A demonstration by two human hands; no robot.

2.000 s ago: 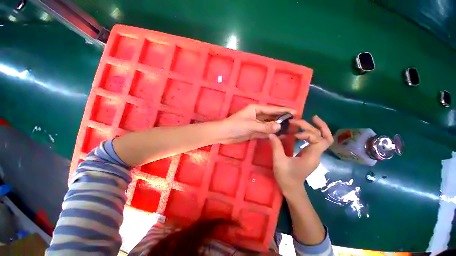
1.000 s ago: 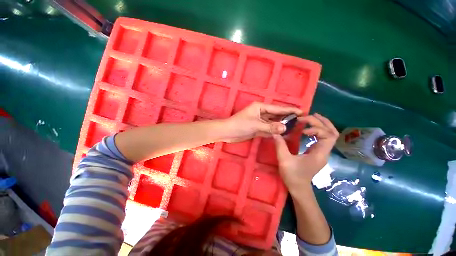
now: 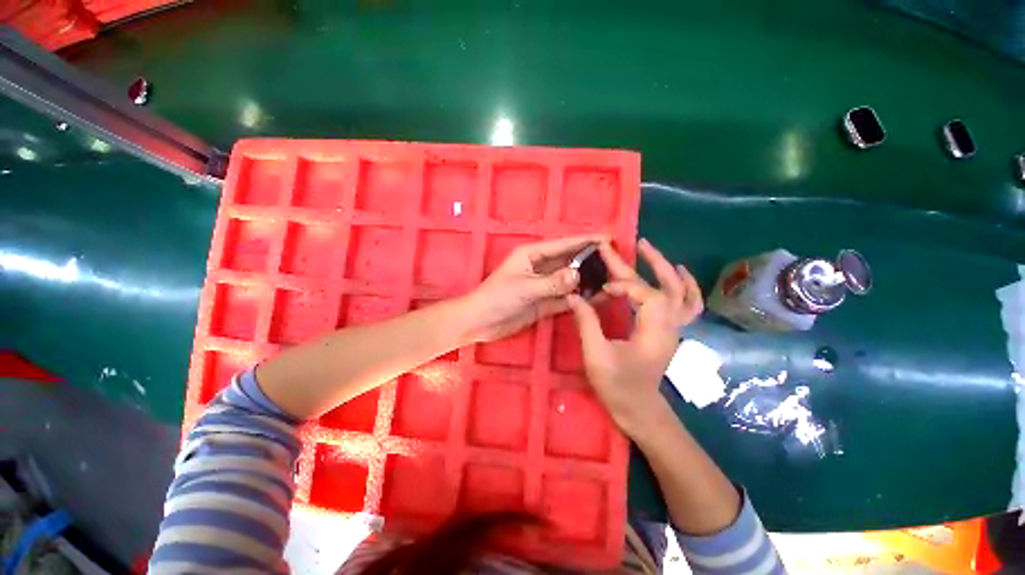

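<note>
A small smartwatch body with a dark face and silver rim is held above the red tray's right side. My left hand grips it between thumb and fingers from the left. My right hand is at its right side, with thumb and index fingertip touching or very near its edge and the other fingers spread. Whether the right fingers hold a wipe cannot be seen. The red compartment tray lies under both forearms, with square pockets.
A translucent bottle with a metal top stands right of the tray. A white wipe and shiny crumpled film lie below it. Watch bodies lie at the upper right, another upper left. A metal bar meets the tray's upper-left corner.
The view has shifted and turned, so the tray sits lower and straighter, and another watch body shows at the upper left. Both hands keep nearly the same pose around the watch body.
</note>
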